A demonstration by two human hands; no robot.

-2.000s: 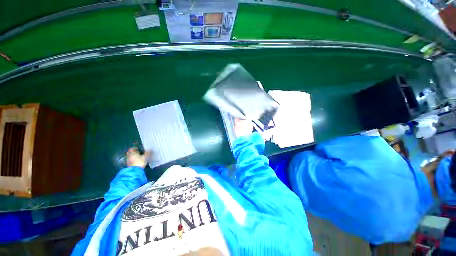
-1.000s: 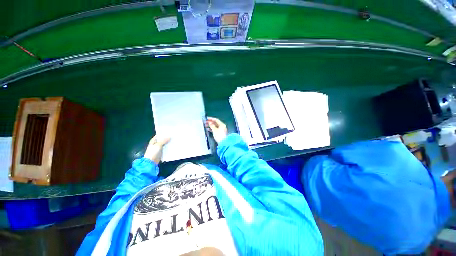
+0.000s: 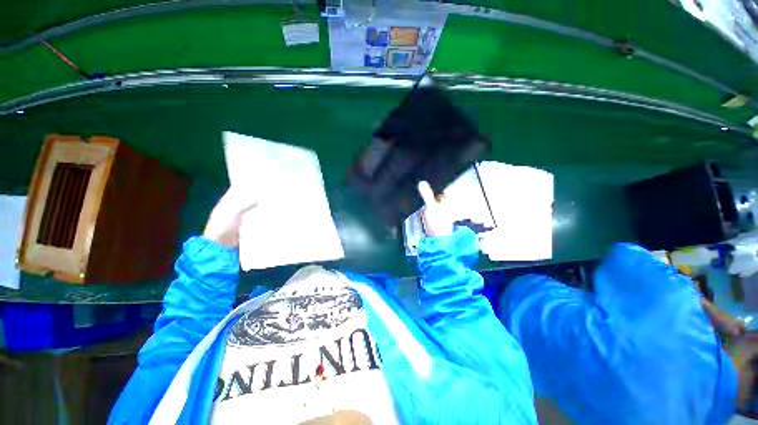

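My right hand (image 3: 435, 212) holds a dark, blurred panel (image 3: 424, 145) by its near edge, tilted above the panel stack. The panel stack (image 3: 478, 199) shows partly under it, with a dark-framed panel on top. My left hand (image 3: 228, 217) is at the left edge of a white separator sheet (image 3: 287, 199), whose far left corner looks raised; its fingers are partly hidden. What lies under the sheet is hidden. A stack of white separator sheets (image 3: 525, 212) lies right of the panel stack.
A wooden box with a slatted front (image 3: 141, 212) stands at the left, with a white sheet (image 3: 12, 241) beyond it. A black box (image 3: 677, 203) stands at the right. A person in a blue smock (image 3: 640, 332) is close on my right. A metal rail (image 3: 283, 78) runs along the back.
My right hand has moved right from the sheet's edge to the panel stack and now holds a panel up, dark side showing. My left hand has moved up and left with the sheet's edge.
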